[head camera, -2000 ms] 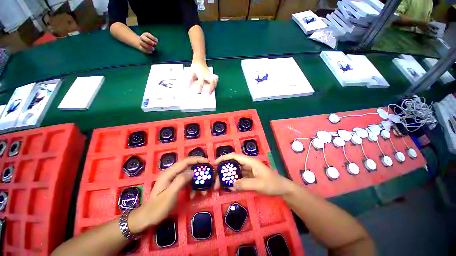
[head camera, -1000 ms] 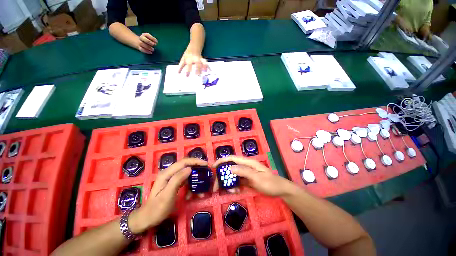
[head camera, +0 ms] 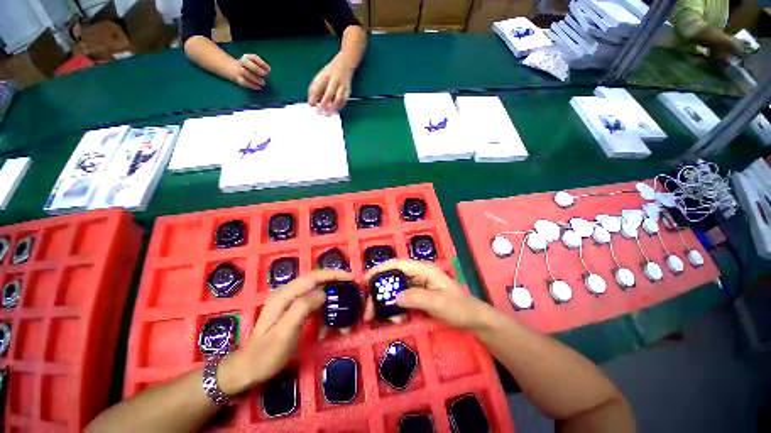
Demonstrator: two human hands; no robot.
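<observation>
My left hand (head camera: 283,326) holds a black smartwatch without strap (head camera: 341,305); its lit screen shows a list. My right hand (head camera: 440,298) holds a second smartwatch (head camera: 388,293) beside it; its screen shows bright app dots, and a fingertip or thumb lies at its lower right. Both are held side by side above the red-pink foam tray (head camera: 161,331). Watches lie face down in the upper pockets, such as one dark watch (head camera: 230,234). Glossy face-up watches lie in the lower pockets, such as one (head camera: 340,380).
A second foam tray (head camera: 127,254) stands at left. A charger board (head camera: 482,218) with white pucks is at right, with tangled white cables (head camera: 706,190) behind. White printed boxes (head camera: 283,161) lie across the green bench. A person's hand (head camera: 331,86) is opposite.
The left watch's screen changed from app dots to a list; the right one still shows dots. My hands barely moved. The boxes have shifted left along the bench, and the person's hand opposite has drawn back.
</observation>
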